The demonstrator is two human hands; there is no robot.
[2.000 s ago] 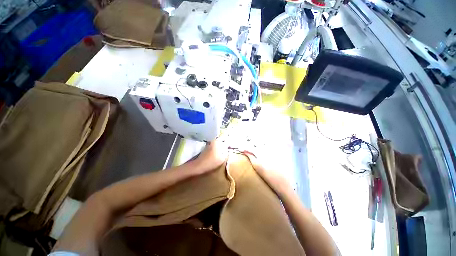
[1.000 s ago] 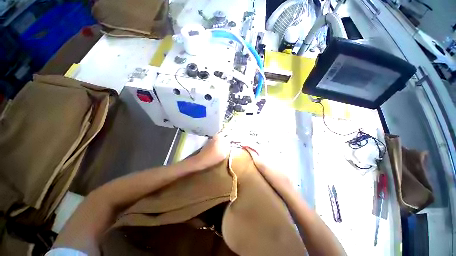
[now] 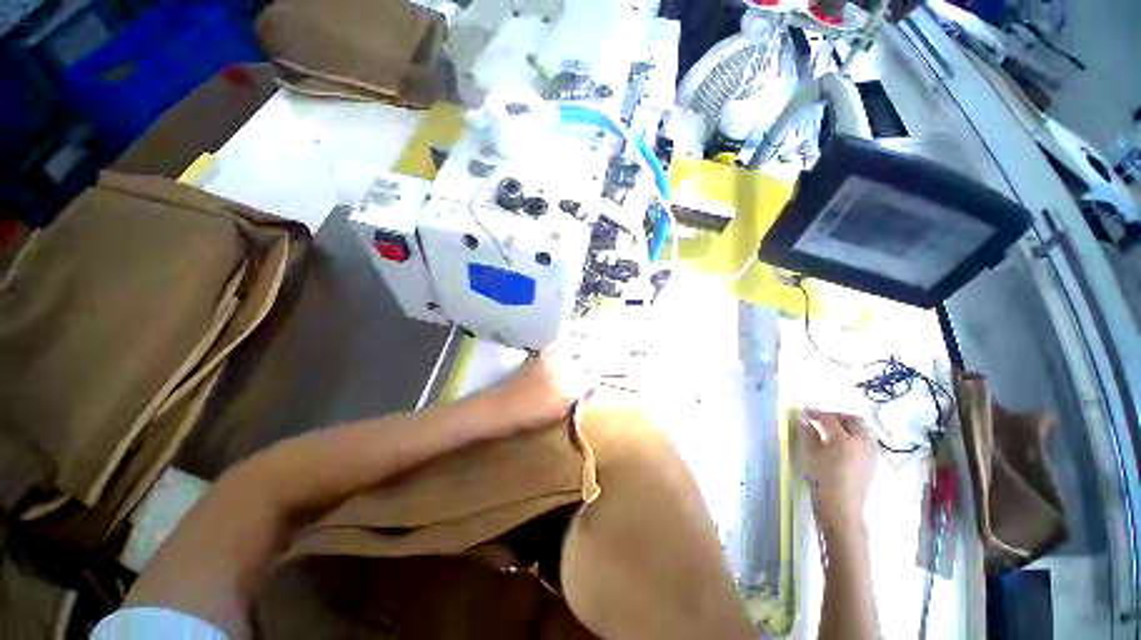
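The brown bag body point(image 3: 651, 513) lies below the sewing machine point(image 3: 501, 269), partly over the lap, with a pale bound seam point(image 3: 584, 456) down its middle. My left hand point(image 3: 538, 390) holds the cloth's upper edge beside the needle area; glare blurs its fingertips. My right hand point(image 3: 838, 456) is off the cloth, over the white table to the right, fingers bent. Whether it holds something is unclear. The dark tweezers seen there earlier do not show now.
Folded brown pieces point(image 3: 113, 313) are stacked at left, with another bundle point(image 3: 357, 44) behind. A touchscreen point(image 3: 895, 225) stands at right. Below it are a tangled black cable point(image 3: 903, 381), a red-handled tool point(image 3: 942, 488) and a folded brown piece point(image 3: 1014, 469). A fan point(image 3: 738, 81) stands behind.
My right hand has left the bag and moved right to where the tweezers lay. My left hand stays on the cloth near the needle. The view has shifted slightly.
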